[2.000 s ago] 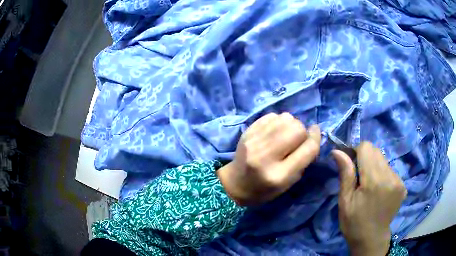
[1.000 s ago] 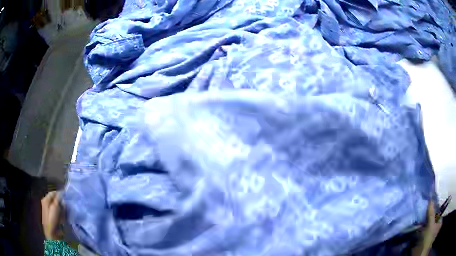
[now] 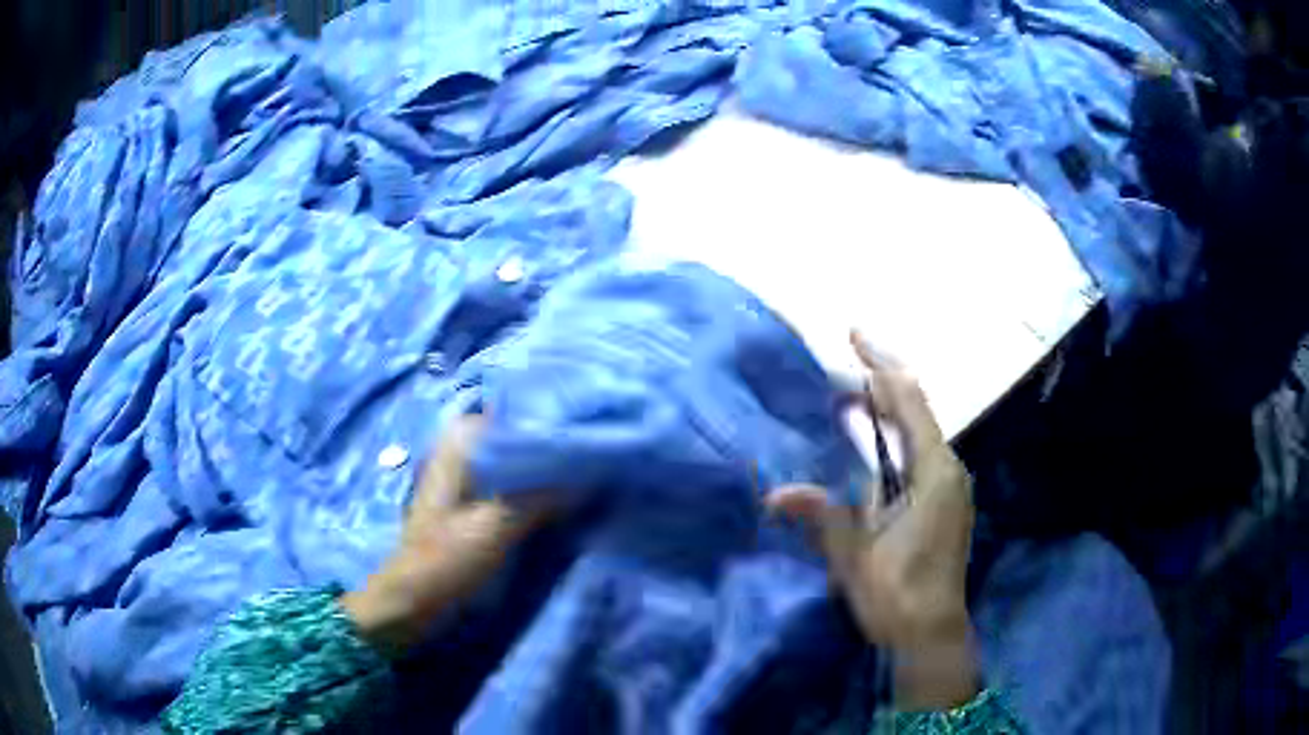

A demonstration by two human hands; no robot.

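Note:
A blue denim shirt (image 3: 646, 388) with blurred folds lies bunched between my hands. My left hand (image 3: 445, 546) is at its left side, holding the cloth, with the fingers partly hidden in it. My right hand (image 3: 912, 546) is at its right side, with the thumb and forefinger apart. Dark thread snips (image 3: 881, 452) lie in the right palm, partly hidden by the fingers. Both hands are slightly blurred.
More blue printed denim (image 3: 287, 316) with pale round fasteners is heaped at the left and along the back. The white table top (image 3: 847, 259) shows in the middle and right, its edge running down to a dark area.
The spread shirt has been drawn together into a bunch, and both hands have moved inward from the sides. The view has shifted, showing more of the white table.

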